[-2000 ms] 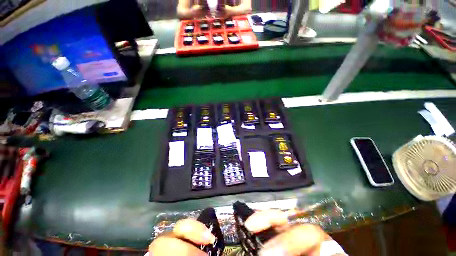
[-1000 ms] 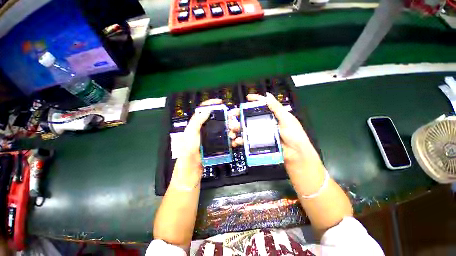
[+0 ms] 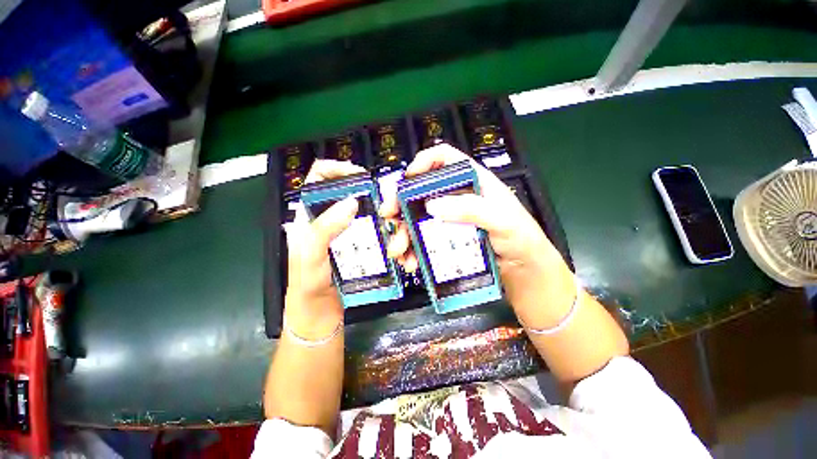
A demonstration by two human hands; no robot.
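Observation:
My left hand (image 3: 313,235) holds a teal-bordered phone (image 3: 361,251) with a lit white screen, its thumb lying over the upper screen. My right hand (image 3: 502,215) holds a second teal-bordered phone (image 3: 452,255), also lit, its thumb on the upper screen. Both phones are side by side above the black foam tray (image 3: 278,300). Closed black phones with gold marks, such as one at the tray's back right (image 3: 486,134), show in the back row. The hands and phones hide most of the front row.
A white-framed smartphone (image 3: 692,215) and beige fan (image 3: 788,224) lie right. Left are a water bottle (image 3: 116,154), monitor (image 3: 85,67), a white corded tool (image 3: 106,218) and a red tray (image 3: 34,394). Clear film (image 3: 439,345) lies along the near edge. A grey post (image 3: 636,45) stands behind.
Both hands first held dark objects near the bench edge, then the teal phones over the tray. Since then, the left phone's screen has lit and both thumbs have moved onto the screens.

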